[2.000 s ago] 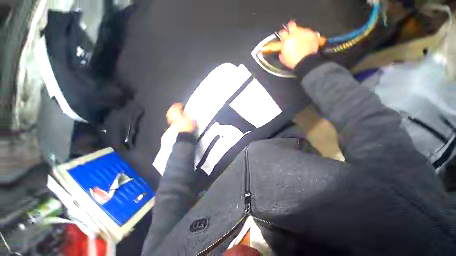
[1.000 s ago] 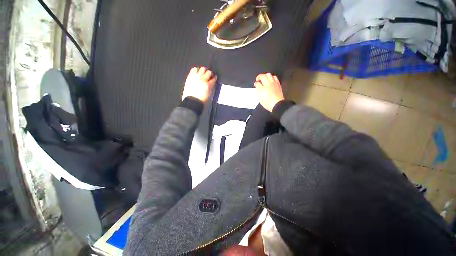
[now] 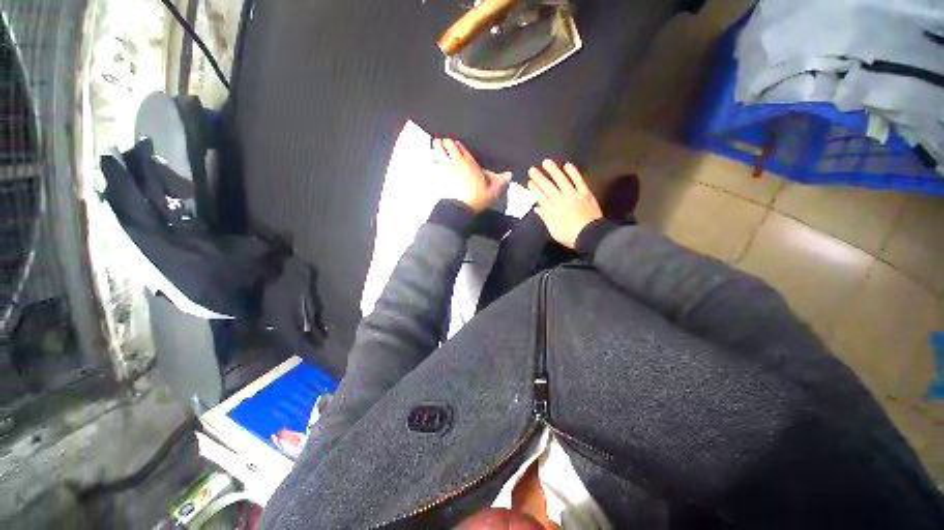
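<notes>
The white-and-black panel (image 3: 400, 212) lies on the black ribbed ironing table (image 3: 326, 114), its lower part hidden by my left sleeve and jacket. My left hand (image 3: 463, 174) lies on the panel's upper part, fingers stretched forward and thumb towards the right. My right hand (image 3: 562, 202) rests with spread fingers at the panel's right edge, close to the left one. No grip on the cloth shows. The steam iron (image 3: 512, 47), with a tan handle, stands on the table beyond my hands, touched by neither.
A blue plastic crate (image 3: 807, 145) with heaped grey panels (image 3: 828, 62) stands at the upper right on the tiled floor (image 3: 818, 264). Dark cloth (image 3: 197, 243) hangs over a grey padded board at the left. A blue-and-white box (image 3: 271, 409) is at the lower left.
My right hand has let go of the iron, which now stands farther left, and come to the panel. Since the last earlier frame, more white cloth shows left of my left hand, which has moved right.
</notes>
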